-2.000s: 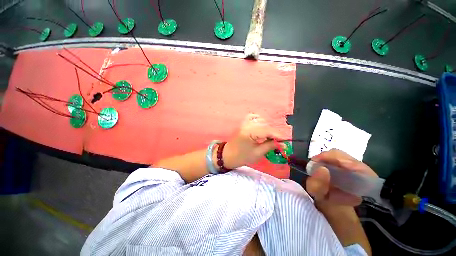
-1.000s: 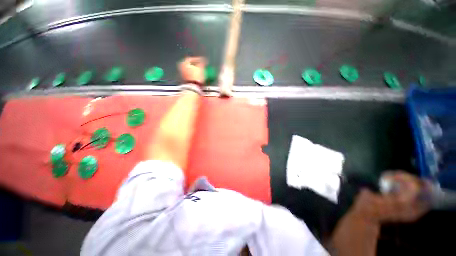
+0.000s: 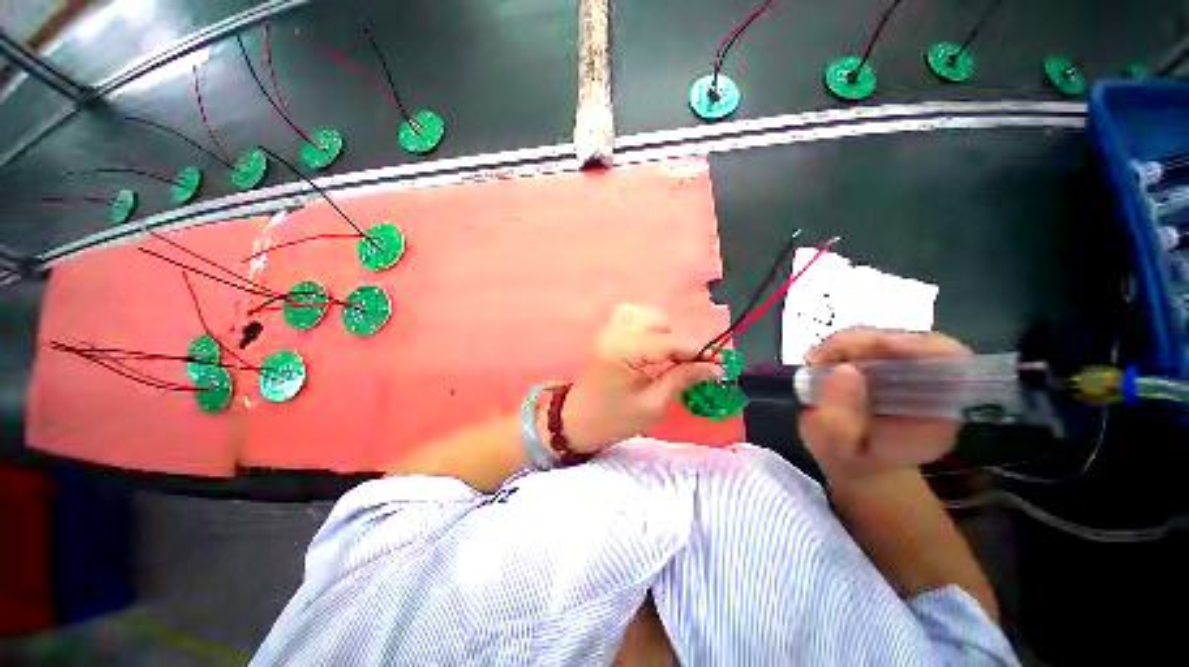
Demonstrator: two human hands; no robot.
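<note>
My left hand (image 3: 639, 378) is at the right end of the red work sheet (image 3: 522, 261), its fingertips on the red and black lead wires (image 3: 760, 302) of a green round circuit board (image 3: 713, 395). The board lies at the sheet's right edge. My right hand (image 3: 867, 404) is closed around a clear dispensing syringe (image 3: 958, 387). Its dark nozzle (image 3: 769, 382) points left, at the board; whether it touches is hard to tell. An air hose with a brass and blue fitting (image 3: 1108, 384) runs from the syringe's back end.
Several boards with wires lie on the left of the red sheet, one here (image 3: 368, 310). More stand along the dark belt (image 3: 850, 78) behind the metal rail. A pale wooden stick (image 3: 593, 78) crosses the rail. A white wipe (image 3: 861, 302) lies beyond my right hand. A blue bin (image 3: 1121, 196) holds syringes.
My left hand has come back from the belt to the sheet's right end, now at a board there. My right hand has moved left with the syringe. The camera view has shifted.
</note>
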